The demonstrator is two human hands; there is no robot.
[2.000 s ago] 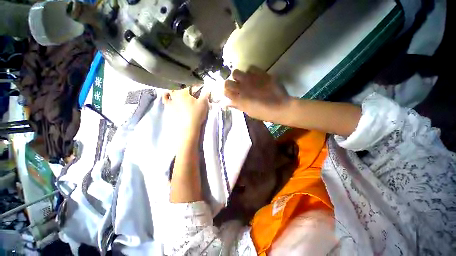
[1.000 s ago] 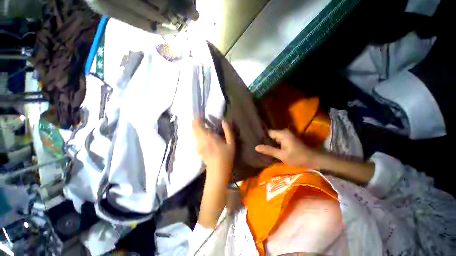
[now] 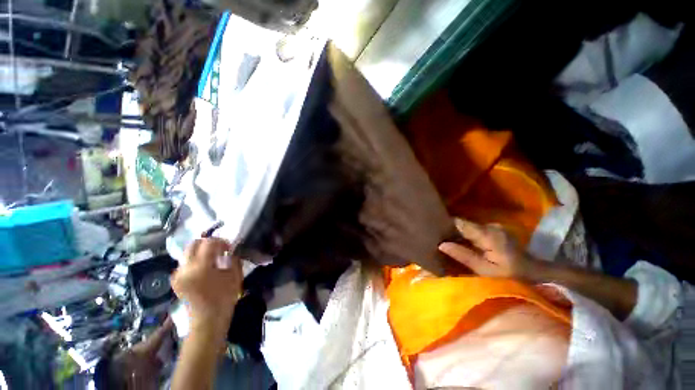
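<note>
A brown panel (image 3: 381,175) joined to a white panel (image 3: 263,145) spreads down from under the sewing machine head (image 3: 278,11), dark and shaded in its middle. My left hand (image 3: 207,280) is at the lower left, with its fingertips closed on the edge where white and dark cloth meet. My right hand (image 3: 488,253) is at the lower right, with the brown panel's edge between its fingers. The needle area is blurred and overexposed, so I cannot tell whether the needle is in the cloth.
A green-edged table border (image 3: 449,49) runs to the upper right. An orange apron (image 3: 457,312) covers my lap. White pieces (image 3: 648,126) lie at the right. A heap of brown cloth (image 3: 171,72) and a turquoise box (image 3: 38,232) are at the left.
Both hands have moved from the needle area down towards my lap and apart. My left hand has gone far left, opening out the brown panel. The view has shifted, and less of the machine shows.
</note>
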